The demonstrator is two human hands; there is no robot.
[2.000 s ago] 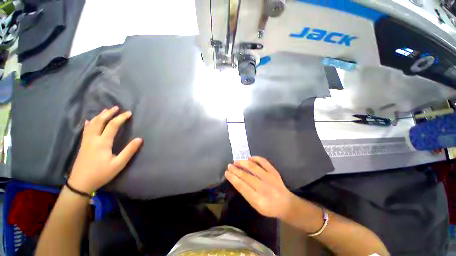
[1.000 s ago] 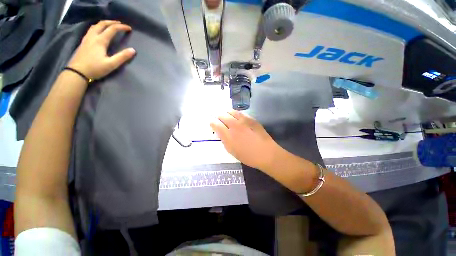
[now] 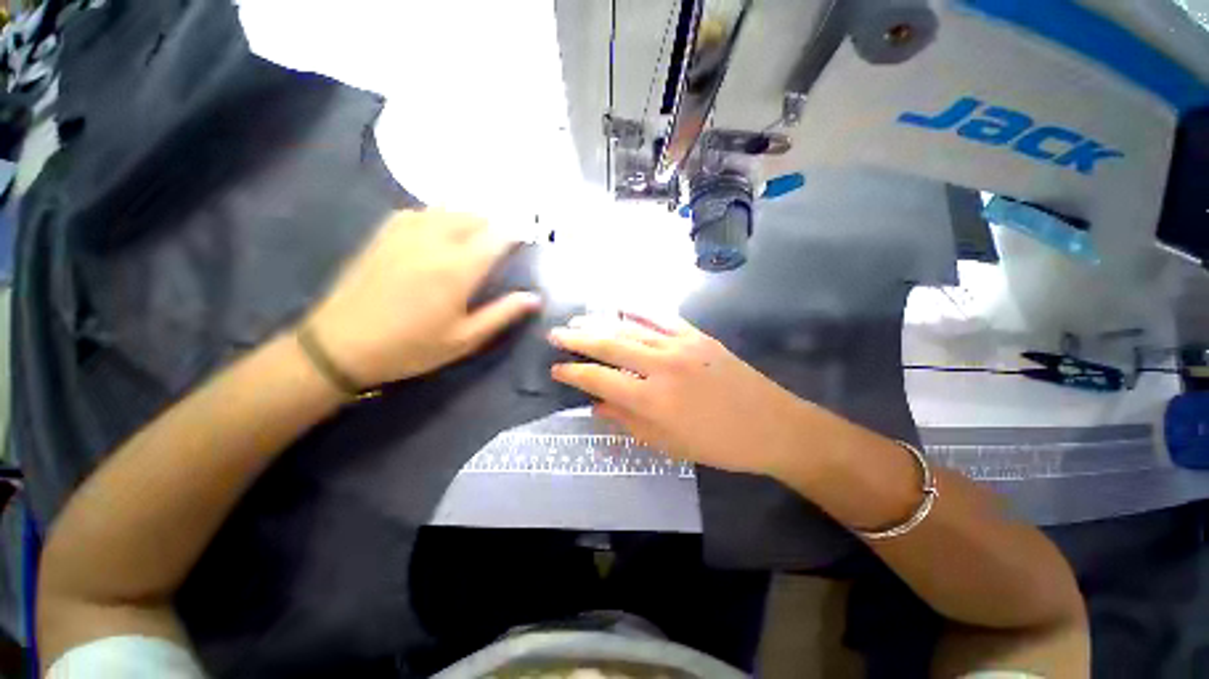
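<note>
A large dark grey garment panel lies left of the needle, with curved cut-outs in its edges. My left hand lies on it, slightly blurred, fingertips near the bright light at the presser foot. My right hand rests just in front of the needle area, fingers over the panel's right end; I cannot tell if they pinch it. Glare hides the cloth edge under the foot. Dark grey shaped pieces lie right of the needle, partly under my right forearm. A dark round knob-like part stands just right of the needle.
The white JACK sewing machine arches over the upper right. Thread snips lie on the bed at right. A ruler strip runs along the front edge. A blue patterned cup is cut off at right. Dark cloth lies at lower right.
My left hand has moved right and down to near the needle, and the panel has shifted and turned with its end there. My right hand stays in front of the needle. The camera view has shifted.
</note>
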